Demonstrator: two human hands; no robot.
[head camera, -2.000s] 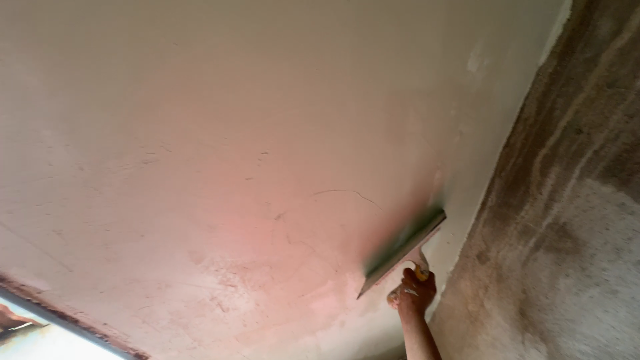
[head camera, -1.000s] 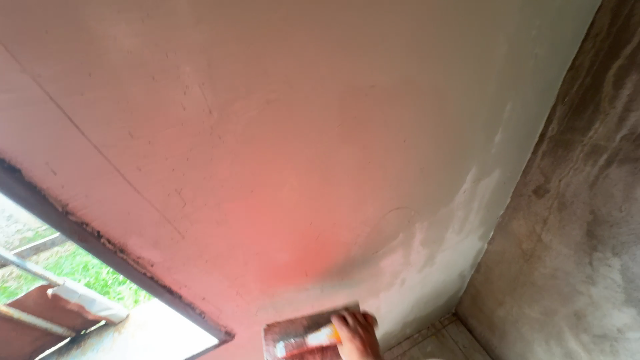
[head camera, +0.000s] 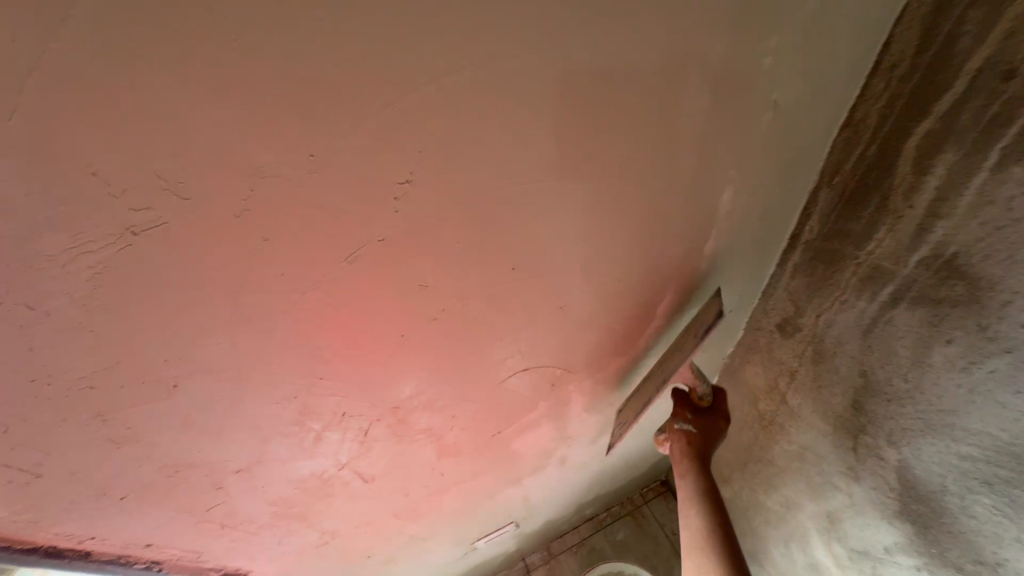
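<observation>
My right hand (head camera: 700, 424) is raised at the lower right, closed round the handle of a plastering trowel (head camera: 666, 372). The trowel's long metal blade slants from lower left to upper right, close against a smooth plastered wall (head camera: 448, 264), near its right-hand corner. A pale smear is on the back of the hand. Fine scratches, small pits and a curved line mark the plaster, which looks pinkish at the middle and greyer toward the corner. Whether the whole blade touches the surface I cannot tell. My left hand is out of view.
A rough, streaked brown-grey wall (head camera: 896, 336) meets the plastered one at the right. Below are a tiled surface (head camera: 628, 532) and the pale rim of a round thing (head camera: 616, 570). A small light strip (head camera: 496, 534) sits low on the plaster. A dark edge (head camera: 80, 558) runs at the lower left.
My right hand and the trowel have moved from the bottom middle up toward the right corner since one second ago. The view has shifted, and the opening at the left has mostly left it.
</observation>
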